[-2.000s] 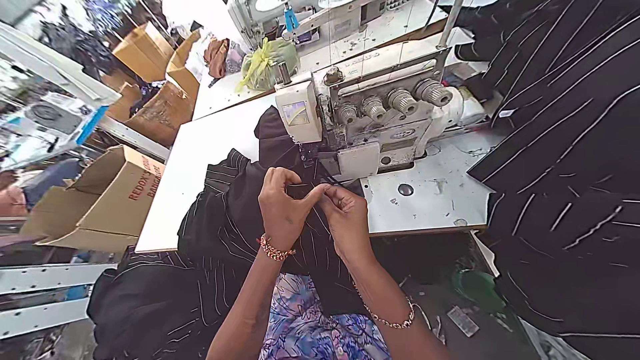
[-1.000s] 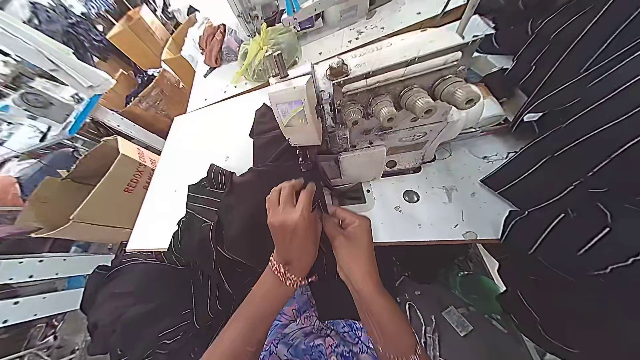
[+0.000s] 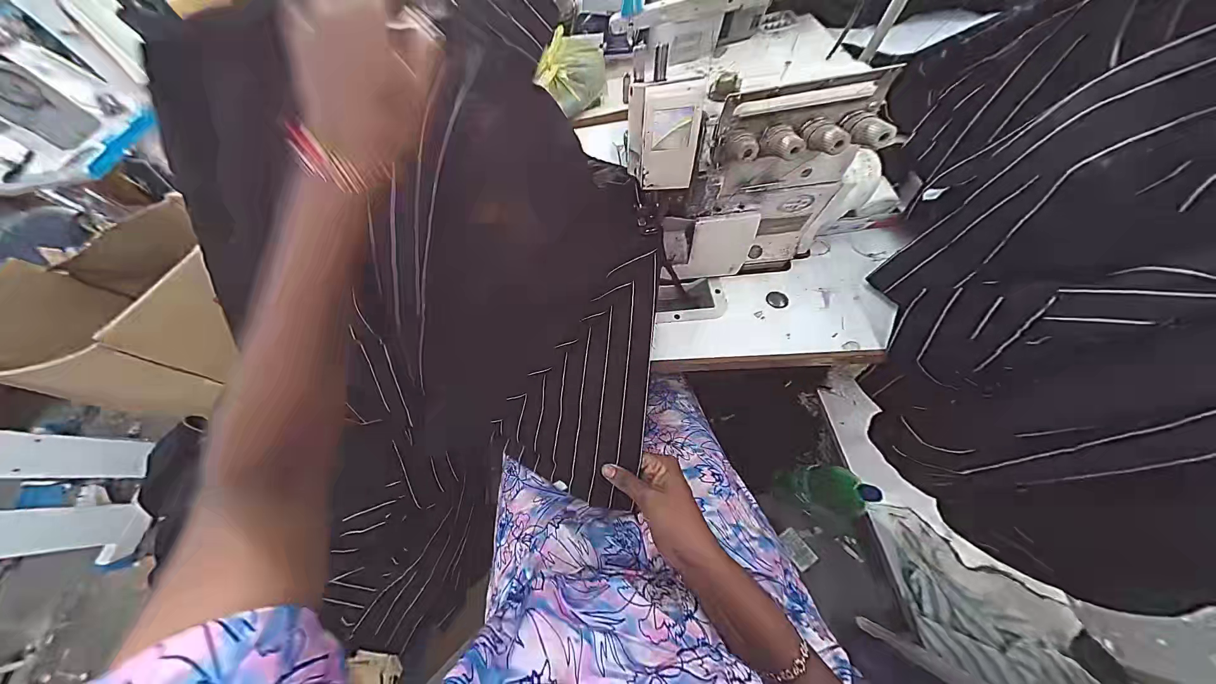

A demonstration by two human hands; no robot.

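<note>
A large piece of black pinstriped fabric [image 3: 513, 247] spreads from the upper left down to my lap, its right edge running beside the needle area of an industrial overlock sewing machine [image 3: 760, 180]. My left hand [image 3: 361, 85], blurred and raised at the top left, grips the upper part of the cloth. Down by my lap, my right hand [image 3: 660, 489] pinches the lower corner of the same cloth between thumb and fingers. The machine's presser foot [image 3: 648, 214] is partly covered by the fabric edge.
More black striped fabric [image 3: 1064, 313] hangs at the right. An open cardboard box [image 3: 123, 323] stands at the left. Behind the machine lies a yellow-green plastic bag [image 3: 573, 71]. The white table's front edge [image 3: 769, 361] is in front of the machine; a green bottle [image 3: 831, 489] lies below.
Both hands were together near the needle. My left hand has moved up and left, lifting the fabric, while my right hand has come down toward my lap. The cloth is now spread out between them.
</note>
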